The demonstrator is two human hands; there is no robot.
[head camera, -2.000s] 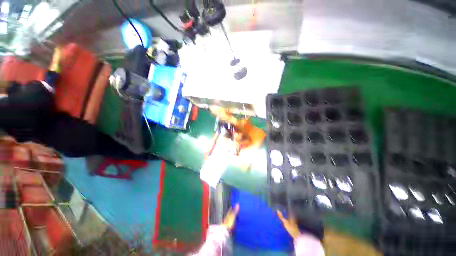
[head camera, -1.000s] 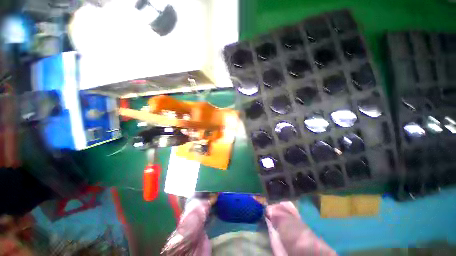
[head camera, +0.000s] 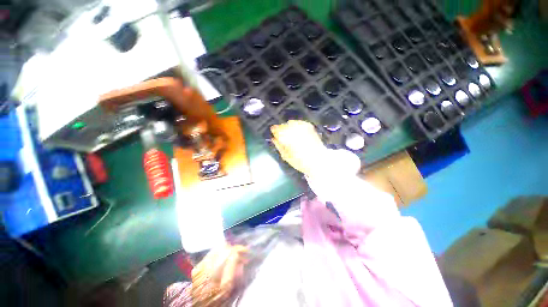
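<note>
My right hand (head camera: 295, 144) is over the lower left part of the black parts tray (head camera: 384, 107), fingers bent down at a pocket; whether it grips a round unit is hidden. The tray holds several black discs, a few shining white. My left hand (head camera: 219, 270) is blurred, low in front of the bench edge, below the white paper (head camera: 198, 219); its grip is unclear. The orange-brown fixture (head camera: 231, 153) stands left of the tray. Its toggle clamp has a red ribbed grip (head camera: 158, 174) pointing down toward the front edge.
A white instrument box (head camera: 78, 114) and blue bench unit (head camera: 66, 186) stand at left. A second black tray (head camera: 375, 60) lies right, with another orange-brown fixture (head camera: 481, 42) beyond it. Brown cardboard (head camera: 399, 180) shows below the bench edge, and boxes (head camera: 490, 258) at lower right.
The view has turned right and come nearer the bench. My hands have left the blue stool; my right hand has moved up onto the tray, my left beside the paper.
</note>
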